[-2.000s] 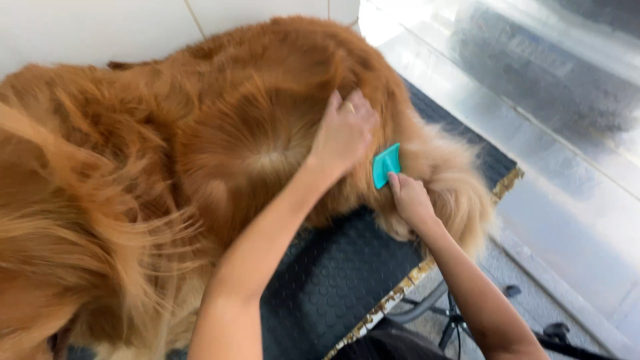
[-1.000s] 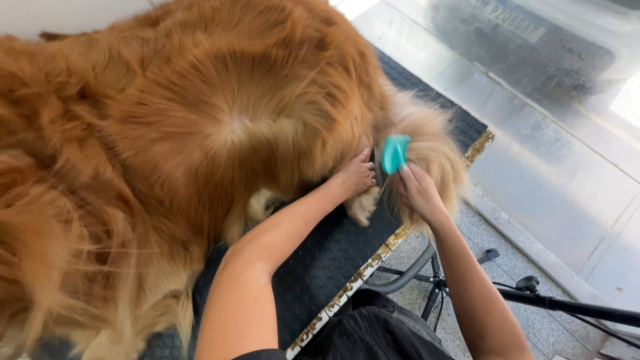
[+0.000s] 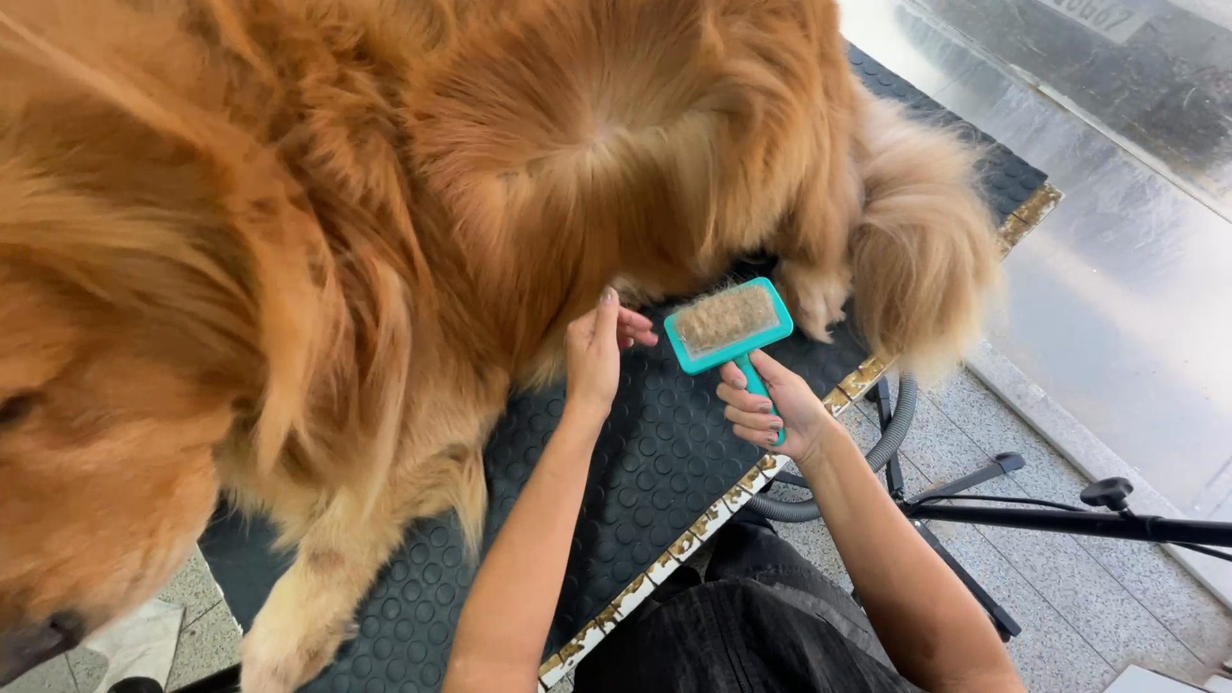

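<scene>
A long-haired golden-brown dog (image 3: 577,173) lies on a grooming table with a black studded rubber mat (image 3: 654,462). My right hand (image 3: 775,404) grips the handle of a teal slicker brush (image 3: 729,323). The brush's pad faces up and is packed with loose, pale fur; it is held above the mat, just in front of the dog's hind paw (image 3: 813,298). To the left of the brush is my left hand (image 3: 606,346), its fingers apart and holding nothing, near the fur of the dog's belly. The dog's bushy pale tail (image 3: 924,231) hangs at the table's right end.
The table's worn metal edge (image 3: 707,527) runs diagonally in front of me. Beyond it, a black stand (image 3: 1059,518) and a grey corrugated hose (image 3: 895,423) are over the speckled tile floor (image 3: 1078,597). The dog's head (image 3: 96,481) and front paw (image 3: 298,626) are at left.
The brush has moved from the pale tail fur to above the mat, and its fur-filled pad now shows. My left hand has come away from the dog's hind leg.
</scene>
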